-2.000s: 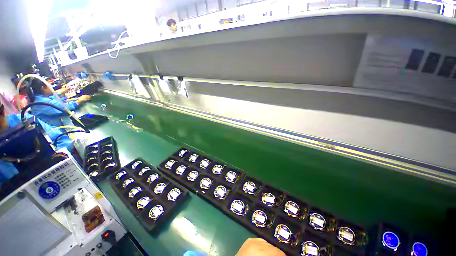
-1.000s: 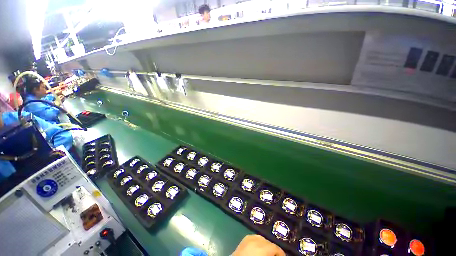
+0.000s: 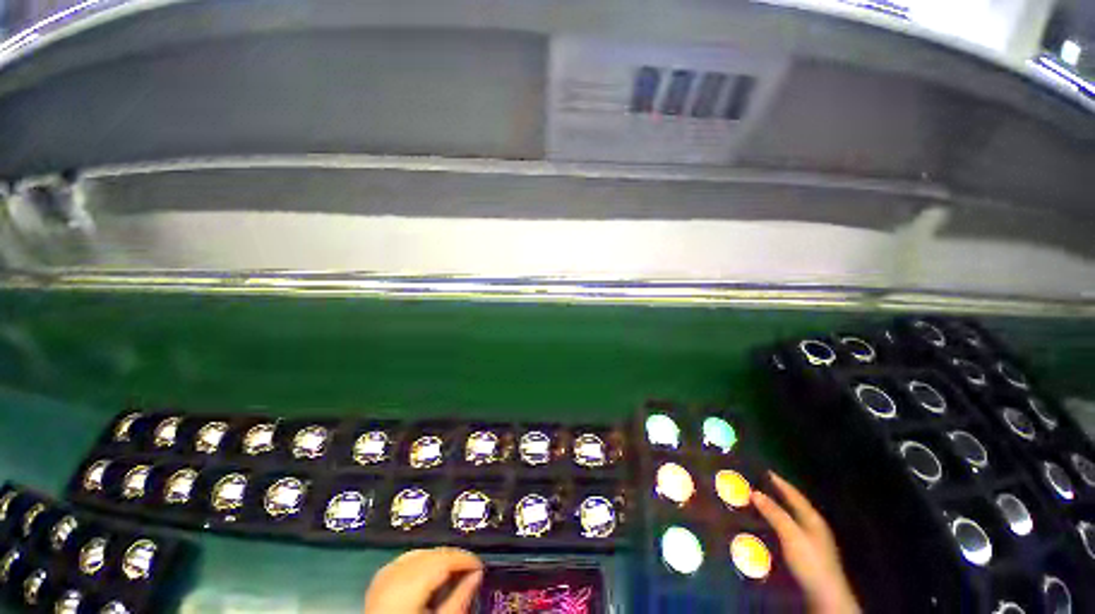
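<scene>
The lit-unit tray (image 3: 702, 519) is black with two columns of round discs glowing white, green and orange. My right hand (image 3: 807, 546) reaches over its right edge, fingertips beside an orange-lit unit (image 3: 733, 487); whether they grip it is not clear. My left hand (image 3: 423, 581) is cut off by the bottom edge, its fingers curled at the left rim of the small-parts box (image 3: 606, 581); what they hold is hidden. Pink and red coloured thin pieces (image 3: 540, 600) lie tangled in the box.
The left trays (image 3: 324, 531) form a long black strip holding silver-rimmed units (image 3: 410, 507). Another tray of them (image 3: 168, 576) is at lower left. The right trays (image 3: 865, 480) hold ring parts (image 3: 921, 462). Behind the green surface stands a grey-white shelf with a posted sheet (image 3: 600, 96).
The view has swung right, bringing the box, my right hand and the right trays into sight. People and test equipment have left view. Lit faces went from blue to orange, now mixed colours.
</scene>
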